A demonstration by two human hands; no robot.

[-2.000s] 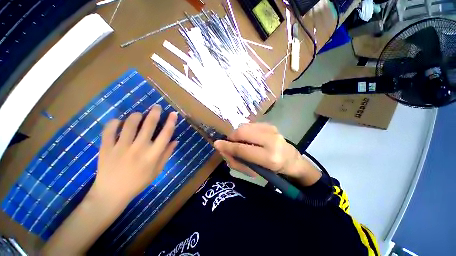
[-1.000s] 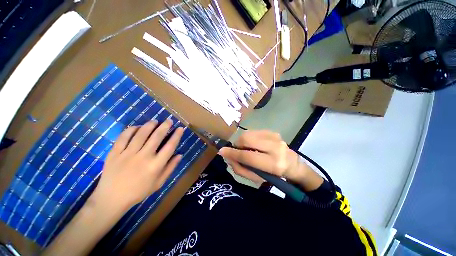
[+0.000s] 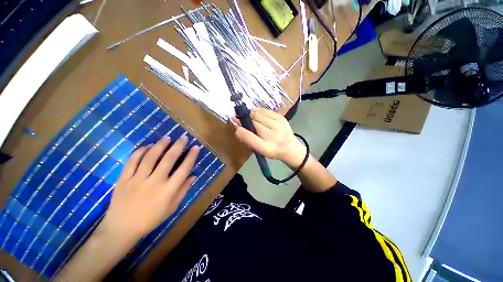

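Observation:
The blue solar panel [image 3: 71, 165] with thin silver lines lies flat on the brown tabletop. My left hand [image 3: 150, 190] rests palm down on it, fingers slightly apart, gripping nothing. A thin ribbon [image 3: 175, 117] runs along the panel's upper right edge. My right hand [image 3: 269, 134] holds the soldering iron [image 3: 245, 118] by its dark handle, beyond the panel's right corner. The iron's metal tip points up over the pile of silver and white strips [image 3: 220, 71]. Whether the tip touches the strips I cannot tell.
A wide white strip [image 3: 47, 69] lies left of the panel, beside a dark stack [image 3: 25, 19]. A black stand with yellow pad [image 3: 282, 15] and a pale stick [image 3: 313, 52] are at the upper middle. A black fan [image 3: 469, 58] and cardboard box [image 3: 386, 113] are at right.
My right hand has moved up and left from the panel's corner, and the iron has swung upright over the strip pile. My left hand stays on the panel. The view has shifted slightly.

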